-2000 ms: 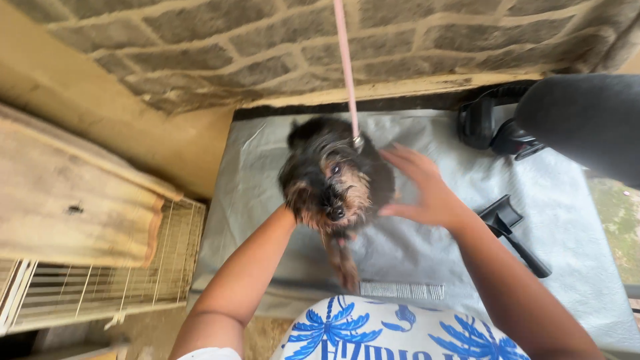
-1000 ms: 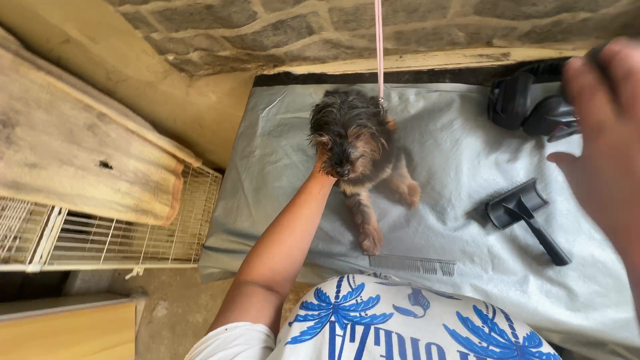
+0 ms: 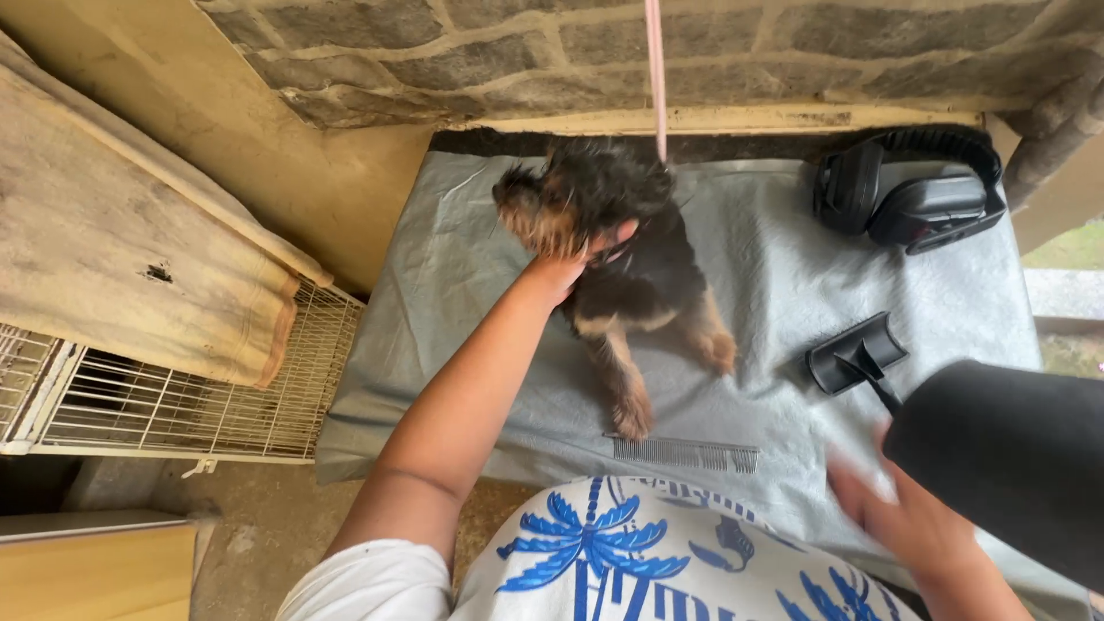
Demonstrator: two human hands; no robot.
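Observation:
A small black-and-tan dog sits on the grey table cover, its head turned to the left. My left hand holds the dog under the jaw and neck, with its fingers partly hidden in the fur. From above, a pink lead runs down to the dog's neck. My right hand is blurred, low on the right, near the handle of a black slicker-type grooming tool; whether it holds anything is unclear. By the dog's front paw lies a metal comb.
Black ear defenders lie at the table's back right. A large dark cylindrical object juts in from the right, partly above my right hand. At left stands a wire cage with a stained cloth over it. A stone wall borders the table's back.
The dog's head has turned to the left. My right hand has come down from the upper right to the lower right. My left hand stays at the dog's neck.

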